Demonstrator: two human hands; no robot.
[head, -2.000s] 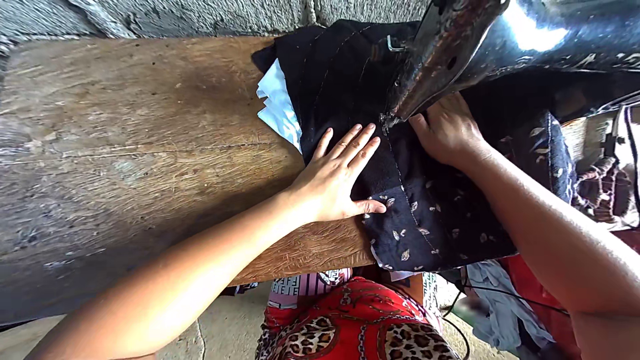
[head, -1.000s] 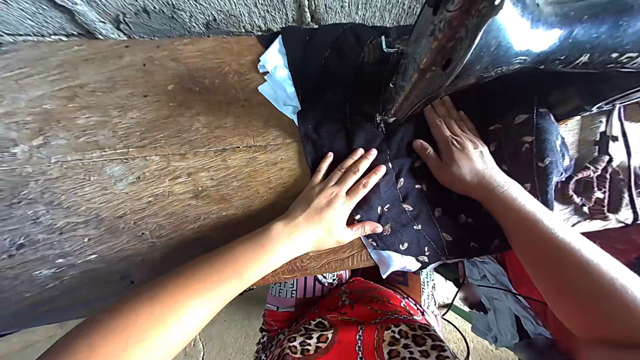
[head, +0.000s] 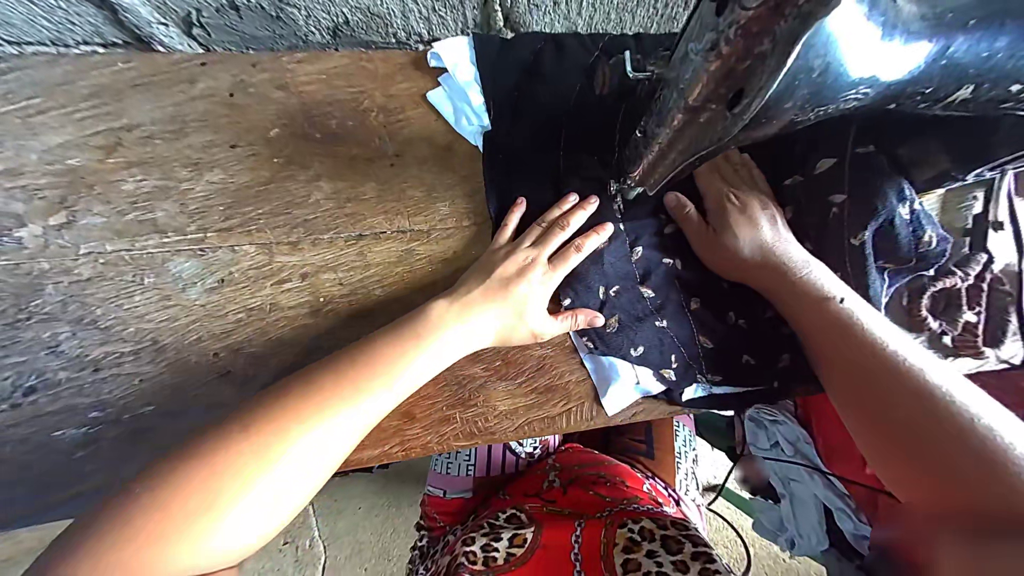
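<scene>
Black cloth [head: 528, 120] with a leaf print and stitched lines lies under the presser foot [head: 616, 192] of a dark sewing machine [head: 744, 72]. Flat on the cloth, left of the foot, rests my left hand [head: 532, 276] with fingers spread. My right hand [head: 736, 212] presses on the cloth right of the foot, its fingertips partly hidden by the machine head. White backing [head: 460, 92] sticks out at the cloth's upper left edge, and another white piece [head: 616, 380] shows below its lower edge. Neither hand grips anything.
The machine stands on a worn wooden table [head: 240, 232] against a grey block wall [head: 320, 24]. Bunched dark cloth [head: 904, 232] lies at the right. Below are grey cloth [head: 800, 480] and black cords [head: 816, 472] near the floor.
The cloth has shifted under the machine, and more white backing shows at its lower edge. My right hand moved away from the needle area, then back up toward the machine head.
</scene>
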